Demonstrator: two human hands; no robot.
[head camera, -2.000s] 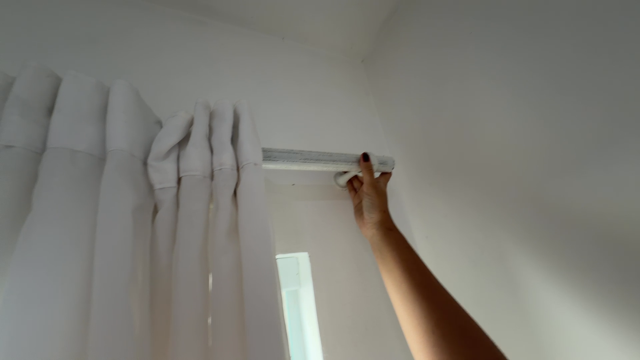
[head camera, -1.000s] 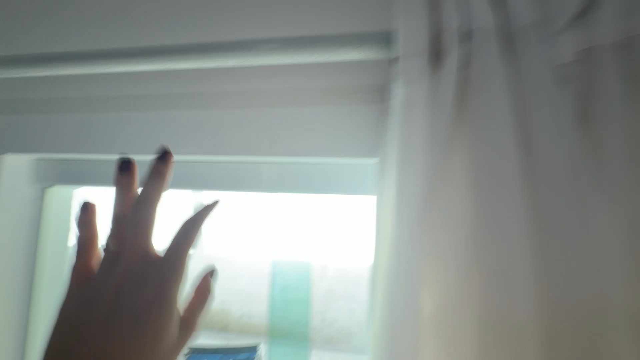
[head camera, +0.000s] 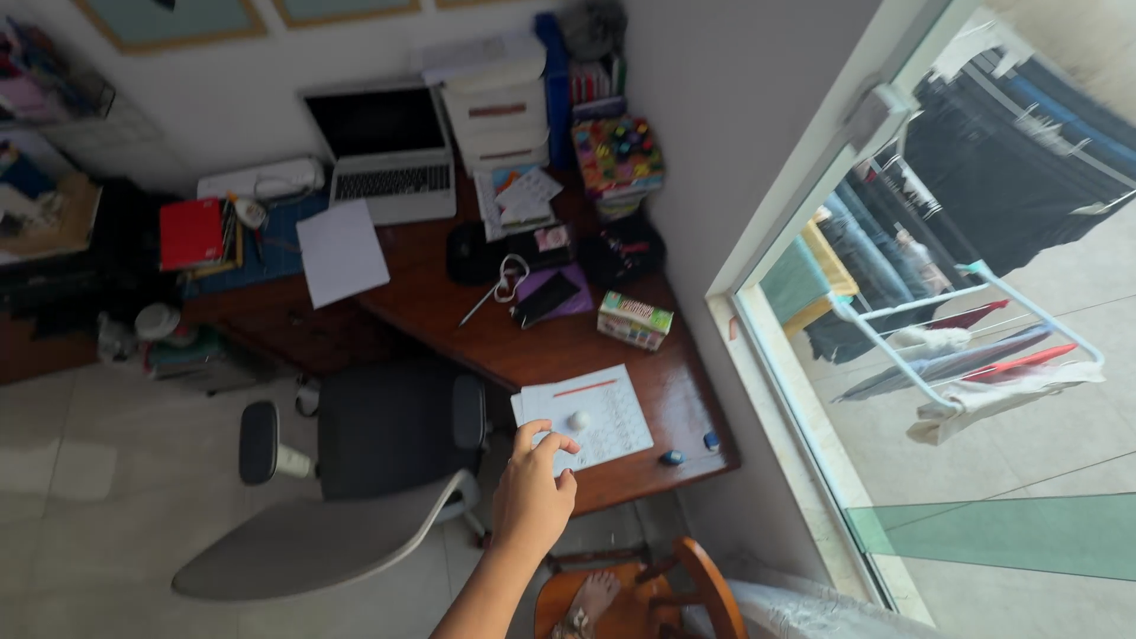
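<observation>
My left hand is held out over the corner of the wooden desk, palm down, its fingers bent and apart with nothing between them. Just beyond my fingertips a small white ball-shaped object appears to lie on printed sheets of paper. An orange pencil rests across the same sheets. Whether my fingers touch the papers cannot be told. My right hand is out of the picture.
A bare foot stands on a wooden chair below. An office chair is at the left. Two small blue objects, a patterned box and a laptop are on the desk. A sliding glass door frame is at the right.
The view has swung from the curtain and window down to the desk. My left hand, raised before the window a second ago, is now over the desk. The hand on the curtain rod has gone from view.
</observation>
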